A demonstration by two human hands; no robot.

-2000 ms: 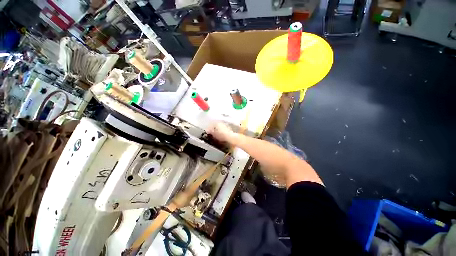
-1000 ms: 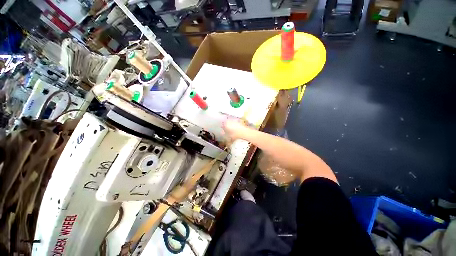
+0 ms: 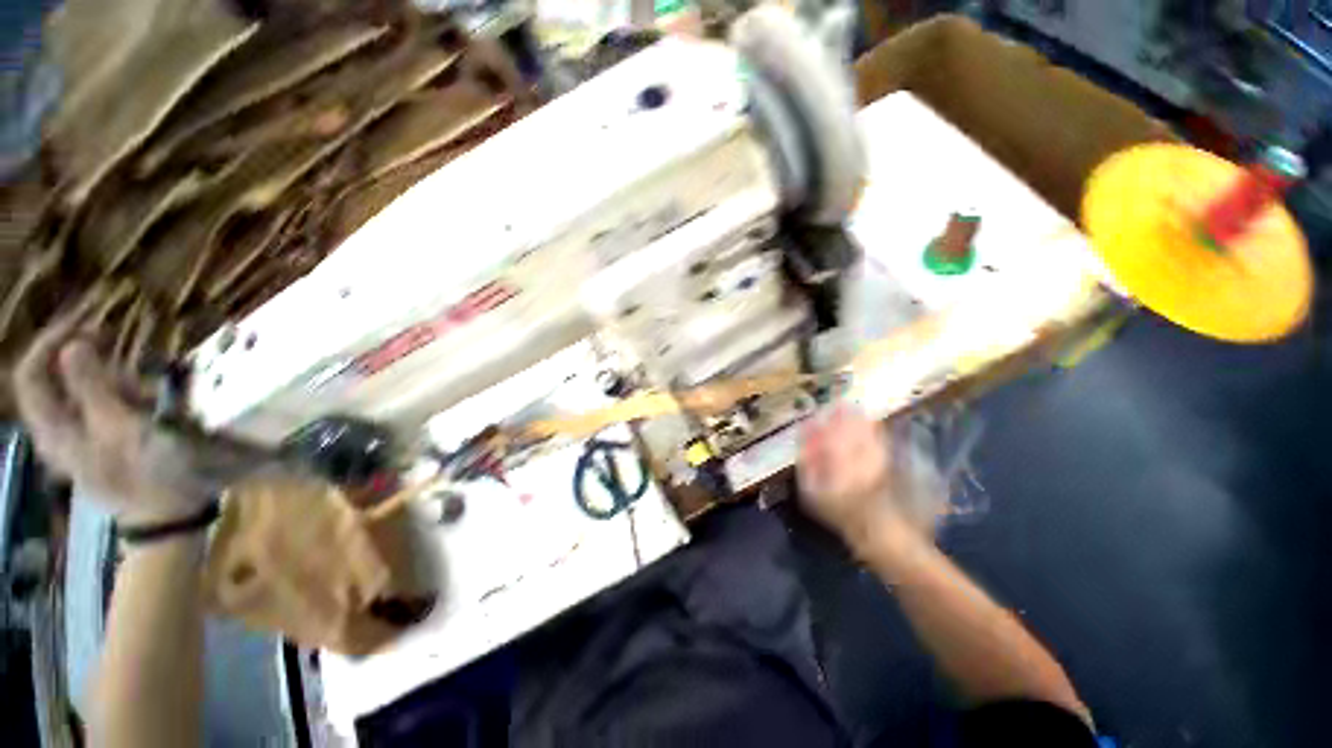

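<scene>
The white sewing machine lies across the view, blurred. Tan binding tape runs along its bed towards the needle area at the left end. A brown bag body sits at that end. My left hand is raised beside the needle end, fingers spread, above and left of the bag; blur hides whether it touches anything. My right hand is at the front edge of the bed near the tape's right part, fingers curled and blurred; I cannot tell if it holds anything. Scissors with dark green handles lie on the bed.
A layered brown pile stands behind the machine. The handwheel is at its right end. A brown thread cone with green base stands on the white table. The yellow disc with a red spool is at right.
The view has swung left, so things sit further right. My left hand and the bag at the needle end have come into view. My right hand has moved back from the table to the bed's front edge.
</scene>
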